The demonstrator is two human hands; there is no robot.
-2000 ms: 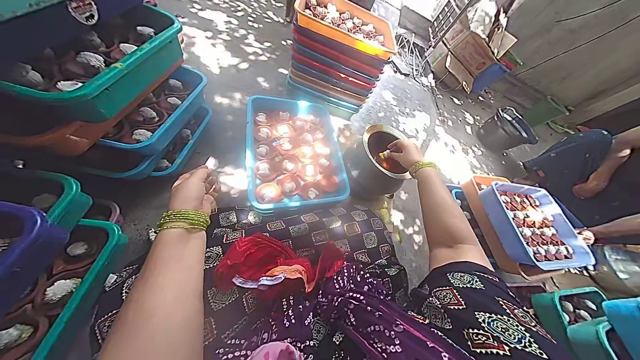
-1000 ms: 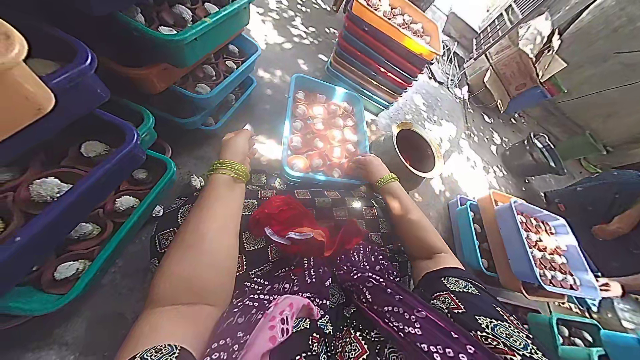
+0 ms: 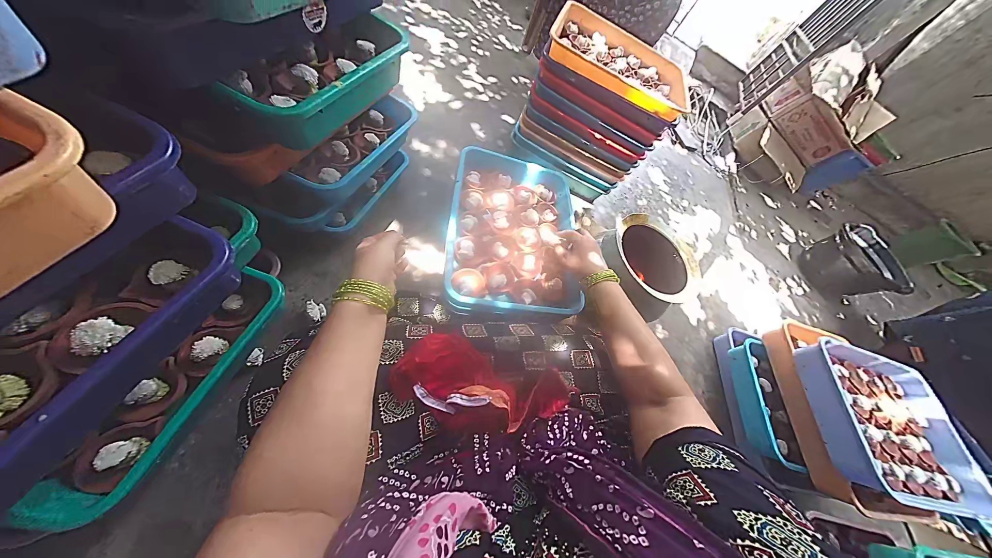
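In front of my lap lies a light-blue plastic tray (image 3: 456,232) that holds rows of small brown clay cups (image 3: 496,275) with whitish pieces in them. My right hand (image 3: 577,252) reaches over the tray's right edge, its fingertips at the cups there; whether they grip something is unclear. Left of the tray, my left hand (image 3: 381,252) is raised with curled fingers, and a small white piece (image 3: 395,226) shows at its fingertips. Just right of my right hand stands a round metal pot (image 3: 655,260) with dark liquid in it. Red cloth (image 3: 457,380) lies on my lap.
Stacked trays of clay cups stand at left, among them a green tray (image 3: 333,108) and a purple tray (image 3: 209,256). An orange tray (image 3: 620,70) tops a stack beyond the pot. At right are a lavender tray (image 3: 821,403), a black bucket (image 3: 852,263) and a cardboard box (image 3: 806,128).
My right hand was at the pot's mouth two seconds ago and has moved left to the tray's right side. The person seen at the right edge earlier is no longer plainly in view.
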